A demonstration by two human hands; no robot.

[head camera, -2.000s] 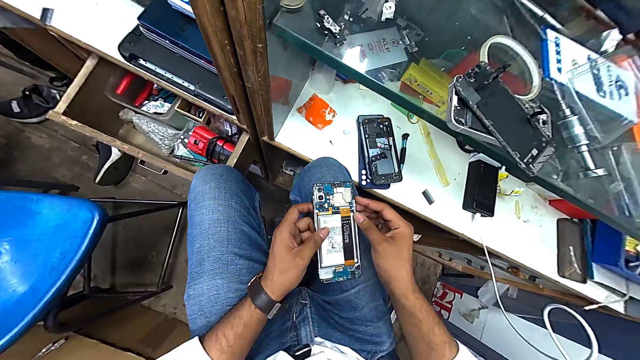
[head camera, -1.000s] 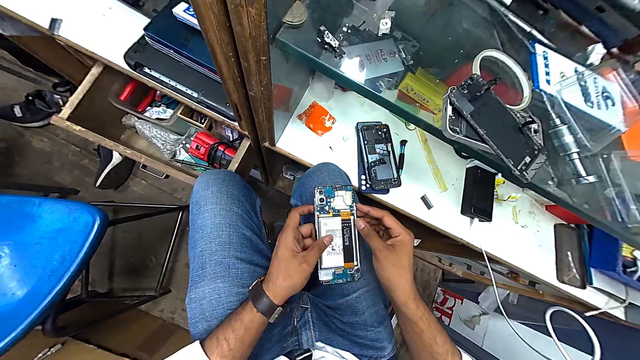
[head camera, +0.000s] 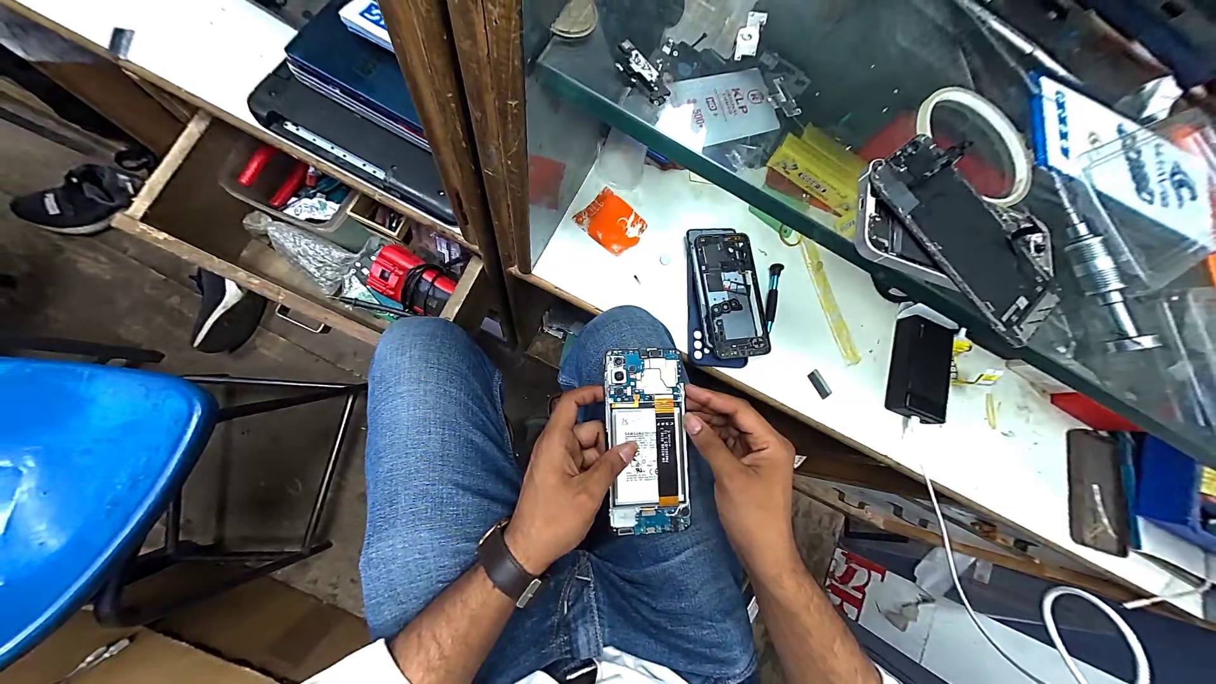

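Observation:
An opened smartphone [head camera: 646,442] with its circuit board, white battery and black flex cable bared lies upright over my lap. My left hand [head camera: 575,465] grips its left edge, thumb resting on the battery. At the phone's right edge is my right hand [head camera: 741,446], its thumb and index finger against the side near the orange end of the flex cable. Beyond the phone, on the white worktop, a black phone mid-frame [head camera: 731,294] lies over a dark blue back cover [head camera: 698,350]. A small screwdriver [head camera: 773,296] is beside them.
A glass shelf [head camera: 665,133] above the worktop holds a dismantled phone [head camera: 959,233] and a tape roll [head camera: 974,142]. A black power bank [head camera: 921,366] with a white cable lies at right. An open drawer [head camera: 256,275] and a blue chair [head camera: 95,475] are at left.

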